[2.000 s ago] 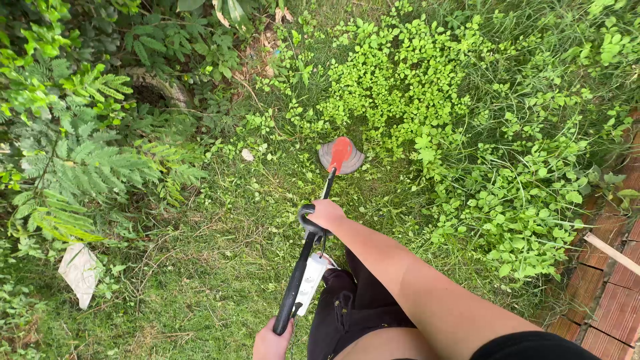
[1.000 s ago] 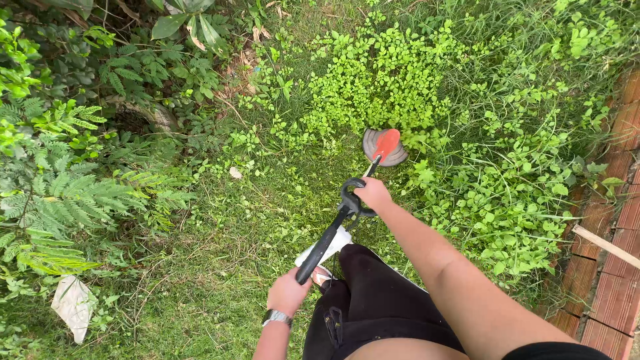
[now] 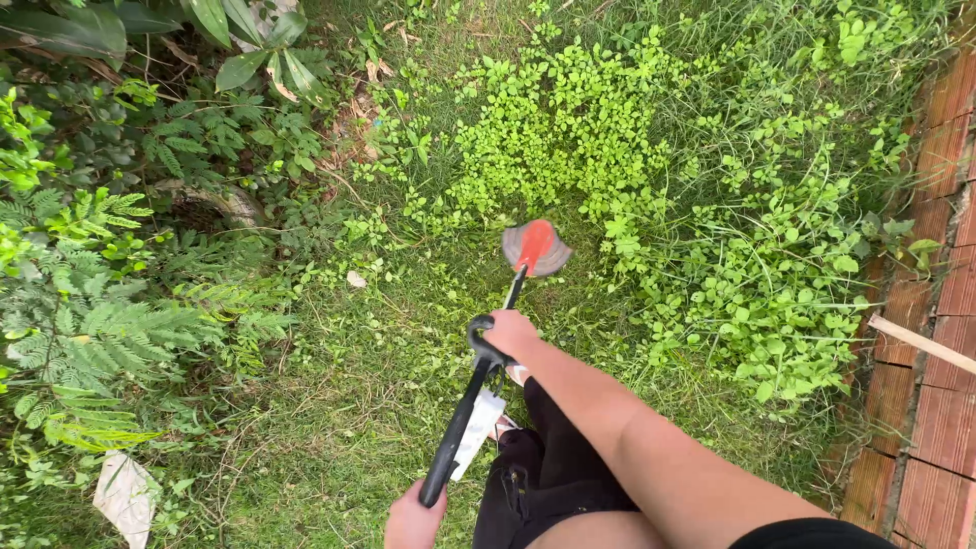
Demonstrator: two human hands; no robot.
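Note:
A string trimmer (image 3: pixel 456 438) with a black shaft runs up from the lower middle. Its red and grey head (image 3: pixel 536 245) is over short grass, just below a patch of bright green leafy weeds (image 3: pixel 564 130). My right hand (image 3: pixel 511 334) grips the black loop handle partway along the shaft. Around the rear end of the black grip, my left hand (image 3: pixel 415 518) is closed, partly cut off by the lower edge. A white tag (image 3: pixel 479 431) with writing hangs beside the shaft, above my feet.
Brick edging (image 3: pixel 934 427) borders the right side, with a wooden stick (image 3: pixel 923 343) lying across it. Ferny shrubs (image 3: pixel 99 328) crowd the left. A pale scrap (image 3: pixel 124 499) lies at lower left. More tall weeds (image 3: pixel 762 320) stand beside the bricks.
The trimmer head has swung left from its place one second ago, back toward where it was two seconds ago. Both hands have kept their hold on the trimmer.

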